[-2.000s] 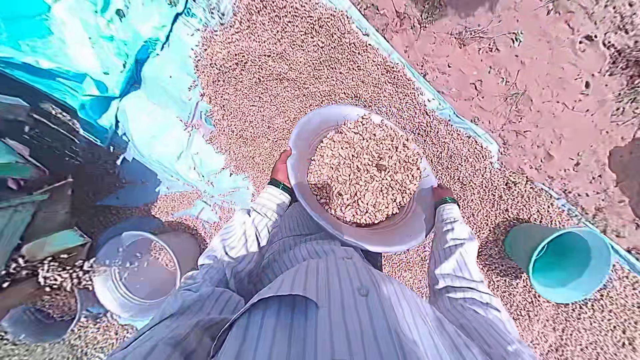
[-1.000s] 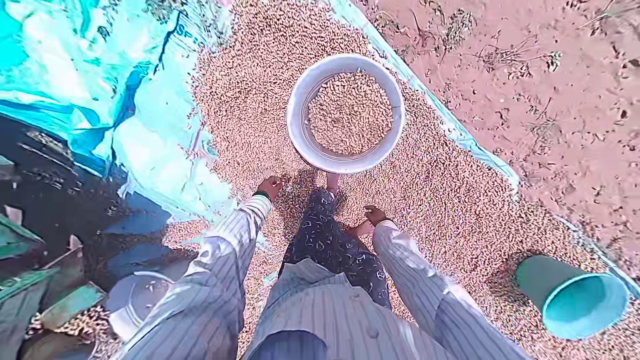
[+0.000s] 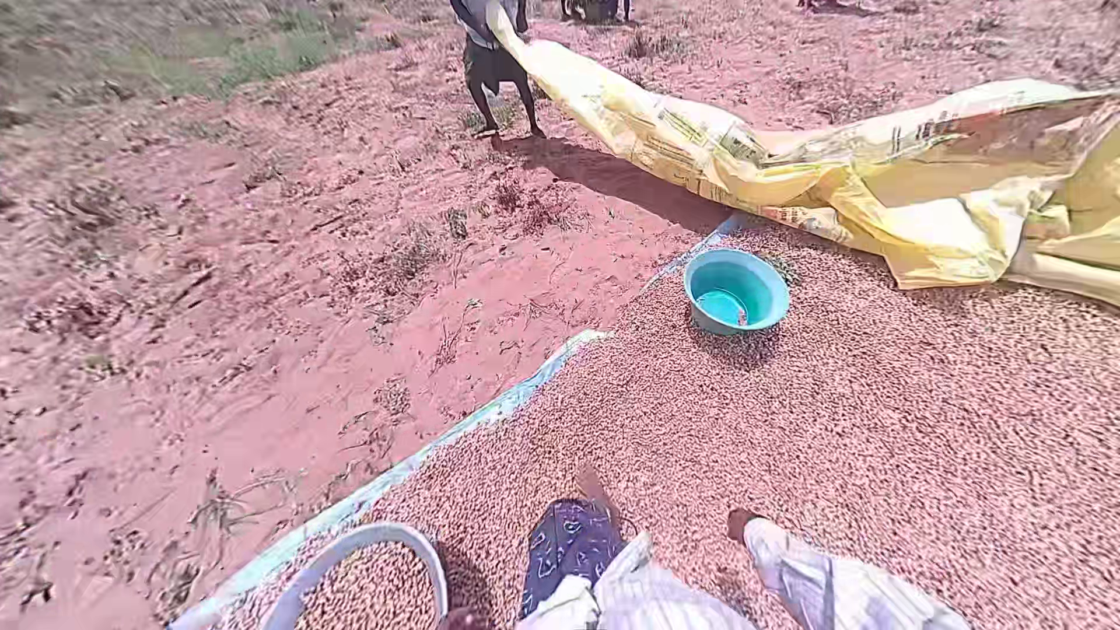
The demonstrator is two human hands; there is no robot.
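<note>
At the lower left, a pale round basin (image 3: 440, 569) filled with small brown pods or nuts rests by the sheet's edge. Beside its right rim a dark bit of my left hand (image 3: 464, 619) shows at the bottom of the frame; its fingers are hidden. My right hand (image 3: 742, 523) hangs over the spread pods (image 3: 665, 420), at the end of a striped sleeve, touching nothing that I can make out; its fingers are too unclear to read. Farther ahead a teal bucket (image 3: 737, 293) sits on the pods, its opening tilted toward me, with a small thing inside.
A blue-white sheet edge (image 3: 490, 411) borders the pods along reddish soil (image 3: 350, 350). Across the back right lies a large, crumpled yellow tarp (image 3: 787, 175) bearing writing. A person (image 3: 499, 70) stands holding its far end. Parts of other people appear at the top edge.
Two seconds ago both my hands held the basin; one second ago it was out of them, with my hands apart. The view has swung far round, bringing the yellow tarp and a person into sight.
</note>
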